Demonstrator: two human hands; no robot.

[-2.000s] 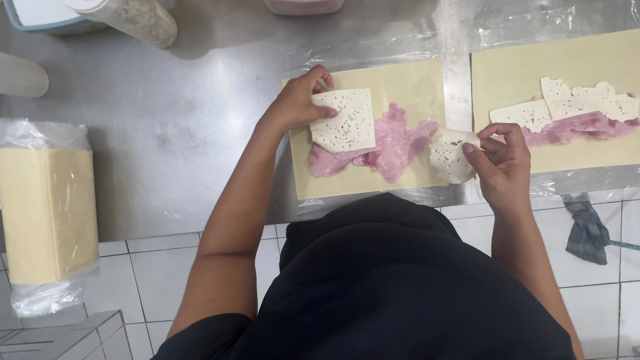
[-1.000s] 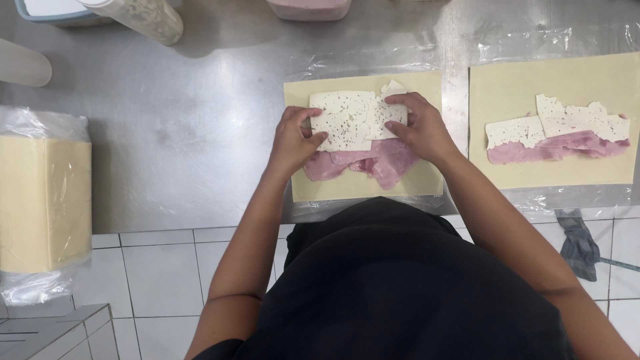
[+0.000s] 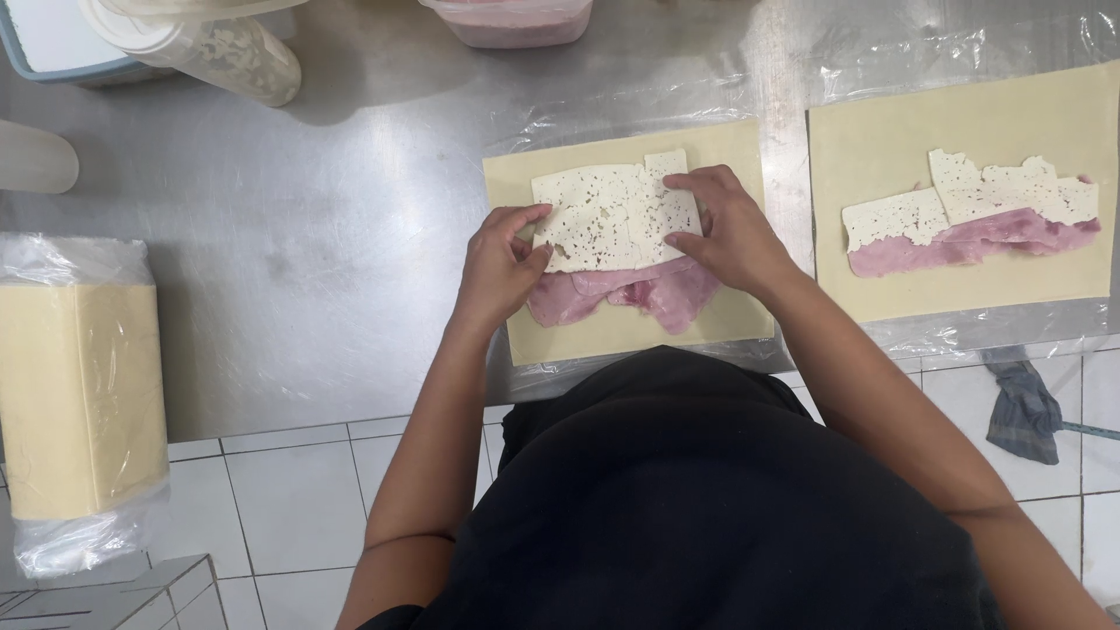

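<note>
Slices of white cheese with small holes [image 3: 595, 219] lie side by side over the upper part of pink ham slices [image 3: 669, 302], on a rectangular pale dough sheet [image 3: 735, 315]. At the left edge of the cheese, my left hand [image 3: 503, 262] touches it with thumb and forefinger. My right hand [image 3: 726, 223] has its thumb and fingertips on the cheese's right edge. Whether either hand grips or only presses is hard to see. A second dough sheet [image 3: 884, 140] to the right bears ham [image 3: 989, 243] partly covered by cheese [image 3: 997, 188].
Plastic film [image 3: 569, 376] lies under the sheets on the steel table [image 3: 306, 289]. A plastic-wrapped pale block [image 3: 83, 394] sits at the left. Toward the back are a clear shaker-like container [image 3: 245, 61], a blue-rimmed tub [image 3: 52, 77] and a tub of pink food [image 3: 525, 22].
Two seconds ago my right hand held a separate cheese piece at the right; that piece now lies beside the cheese at the left. My left hand has moved down to the cheese's left edge.
</note>
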